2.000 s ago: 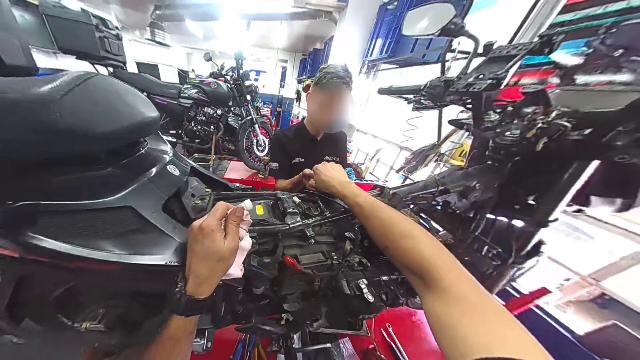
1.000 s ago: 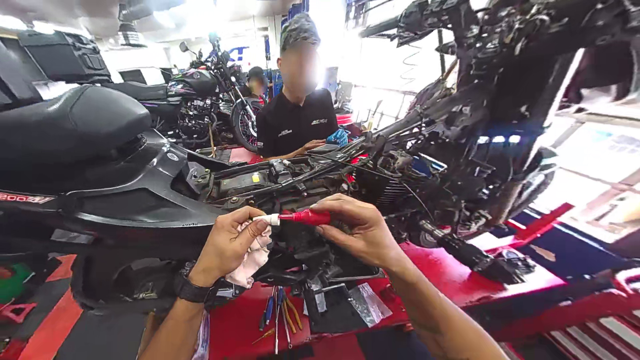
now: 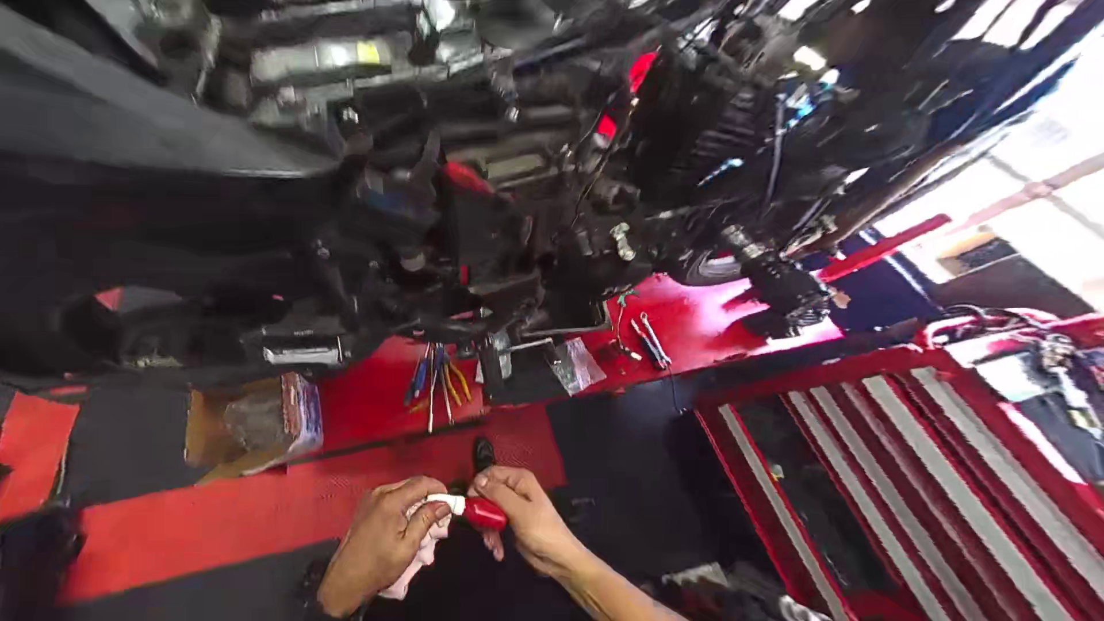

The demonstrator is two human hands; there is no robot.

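Note:
Low in the view, my left hand pinches the white end of a small red tube and also holds a crumpled pale pink cloth below it. The fingers of my right hand grip the red body of the same tube. Both hands are close together, in front of a partly dismantled motorcycle whose frame and engine area fill the upper view. The picture is blurred, so the tube's tip and its exact kind cannot be made out.
Under the motorcycle, a red platform bears several screwdrivers and pliers, a clear plastic bag and wrenches. An open cardboard box stands at the left. A red rack with grey strips lies at the right.
The view has tilted far down. My right hand, earlier reaching over the motorcycle near a co-worker, came back to my left hand by one second ago. Both hands still hold the red tube.

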